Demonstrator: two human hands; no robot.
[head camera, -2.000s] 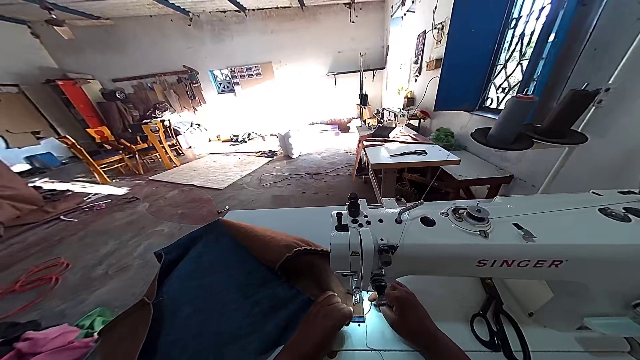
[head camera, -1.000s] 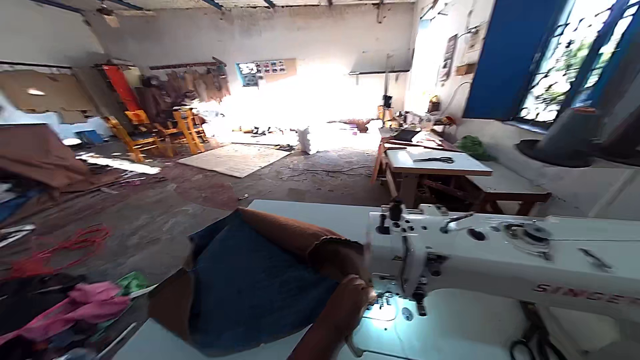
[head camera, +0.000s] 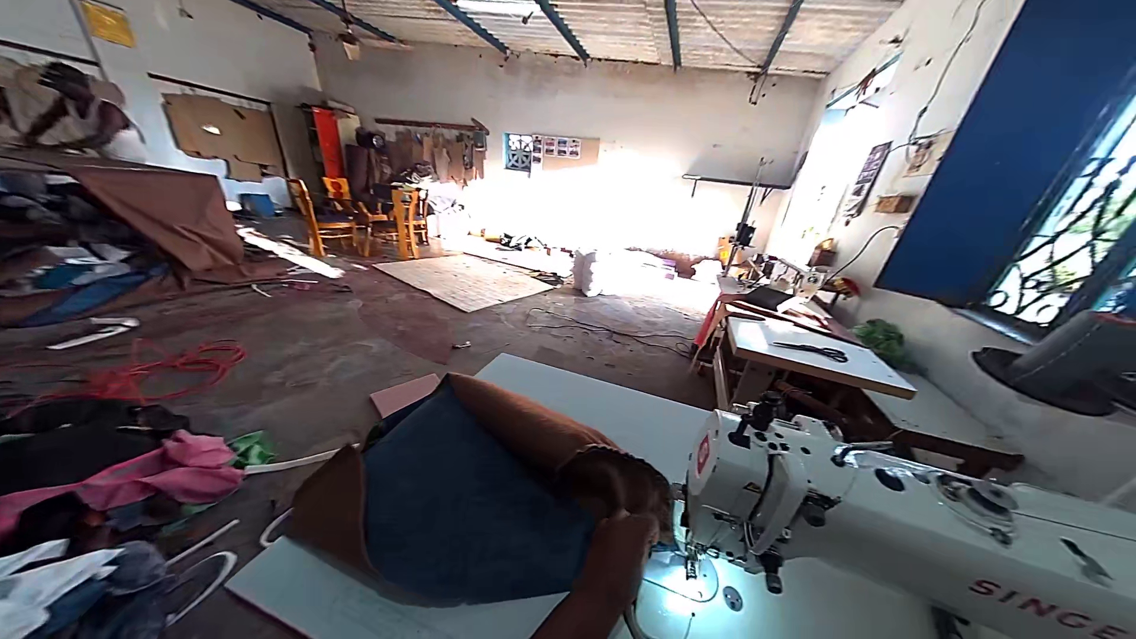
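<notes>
A bundle of blue and brown fabric (head camera: 470, 497) lies folded on the white sewing table (head camera: 568, 390), left of a white Singer sewing machine (head camera: 852, 524). My left hand (head camera: 626, 541) grips the fabric's brown edge, close to the left side of the machine head. The lit needle and presser foot (head camera: 691, 564) stand just right of that hand, and no fabric shows under them. A thread loops over the bright plate. My right hand is out of view.
Dark thread cones (head camera: 1074, 355) stand at the right edge. Scissors (head camera: 812, 351) lie on another white table beyond the machine. Cloth scraps (head camera: 177, 470) and a red cord (head camera: 169, 368) cover the floor at left. A person (head camera: 98, 115) leans over a far table.
The fabric and my left hand have moved left, away from the needle. My right hand, beside the needle two seconds ago, has left the view. The view has swung left.
</notes>
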